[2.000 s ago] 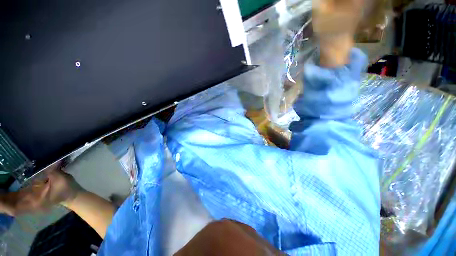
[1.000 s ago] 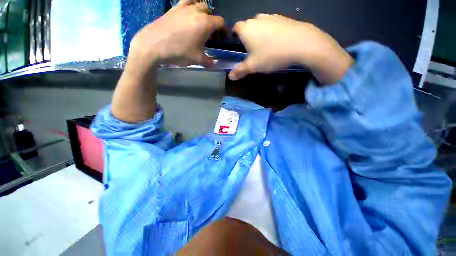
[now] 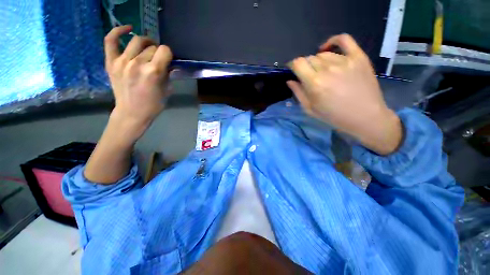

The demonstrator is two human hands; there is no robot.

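A flat black panel point(image 3: 279, 29) with small holes lies in front of me at the top, its front edge shiny and raised. A white strip point(image 3: 391, 29) runs along its right side. My left hand point(image 3: 137, 75) is at the panel's front left corner, fingers curled and thumb against the edge; the fingertip grip is partly hidden. My right hand point(image 3: 344, 88) pinches the front edge right of the middle, thumb below and fingers above. The panel's far side is cut off by the picture's edge.
A yellow-handled tool point(image 3: 438, 33) lies on the green surface point(image 3: 416, 24) at the right. A bubble-wrapped blue piece point(image 3: 70, 48) stands at the left. A black crate with a pink-red face point(image 3: 53, 190) and a white surface point(image 3: 43, 250) are lower left. Clear plastic point(image 3: 475, 225) shows lower right.
My hands have moved apart along the front edge, the left one leftward. The view has shifted, so more of the panel, the green surface and the yellow-handled tool show.
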